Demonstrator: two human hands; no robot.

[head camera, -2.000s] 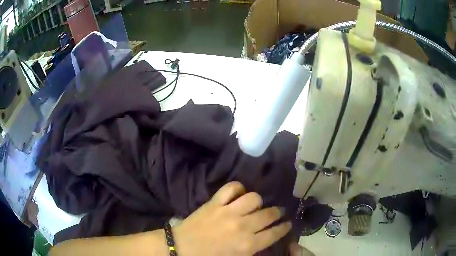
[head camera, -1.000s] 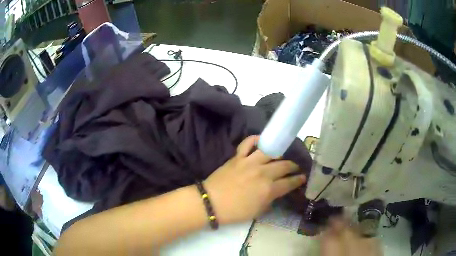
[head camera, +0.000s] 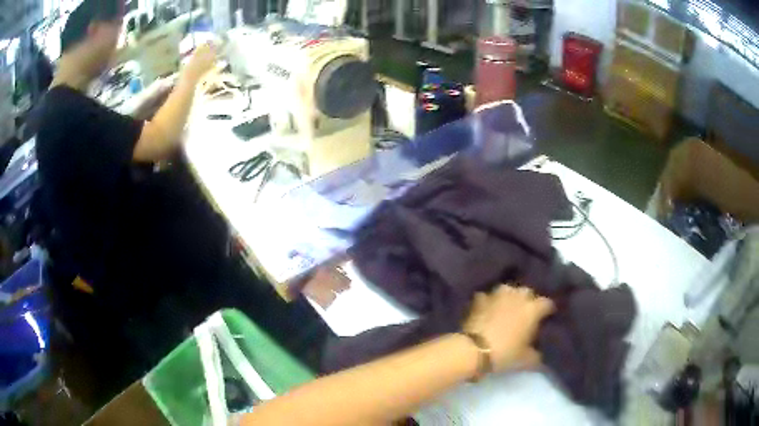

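Note:
A large dark plum-brown garment [head camera: 466, 241] lies heaped on the white sewing table [head camera: 666, 250]. My left hand [head camera: 512, 320], with a dark bracelet at the wrist, lies on the garment with fingers curled into the cloth and grips it. My right hand is not in view. The cream-white sewing machine head [head camera: 736, 308] is blurred and cut off at the right edge.
A green basket with white straps [head camera: 279, 354] stands at lower left. A bluish clear plastic sheet [head camera: 391, 179] borders the table's left side. Beyond are a neighbouring machine [head camera: 291, 100], a person in black [head camera: 91, 166], a reddish cylinder [head camera: 495, 71] and an open carton [head camera: 707, 179].
The view has swung left, so the machine head is now at the right edge. My left hand now grips the garment, and the cloth is away from the needle area. My right hand has left view.

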